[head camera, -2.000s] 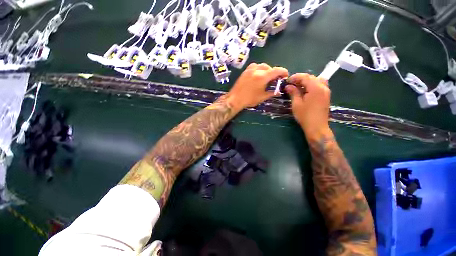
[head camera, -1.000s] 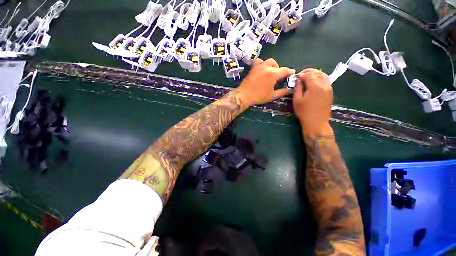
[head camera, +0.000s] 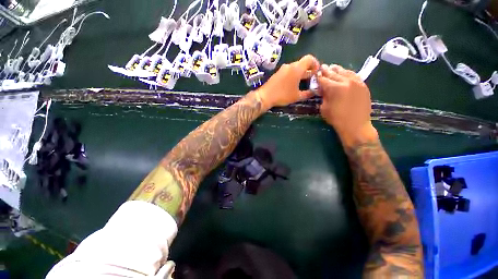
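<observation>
My left hand (head camera: 289, 82) and my right hand (head camera: 344, 95) meet over the worn rail, fingertips pinched on a small white adapter (head camera: 314, 83). The fingers hide most of it, and I cannot tell whether a black piece is in it. Open power adapters (head camera: 209, 72) with yellow and dark parts showing lie in rows beyond my left hand, cords running away from me. A heap of black pieces (head camera: 251, 169) lies on the green surface between my forearms.
A second heap of black pieces (head camera: 60, 155) is at left, beside a white sheet (head camera: 16, 131). A blue bin (head camera: 469, 218) with black pieces stands at right. Closed white adapters (head camera: 394, 53) with cords lie at upper right. A worn dark rail (head camera: 164, 98) crosses the bench.
The view has shifted slightly. Both hands remain together at the rail; the fingers have changed position around the white adapter, and less of a dark part shows than two seconds ago.
</observation>
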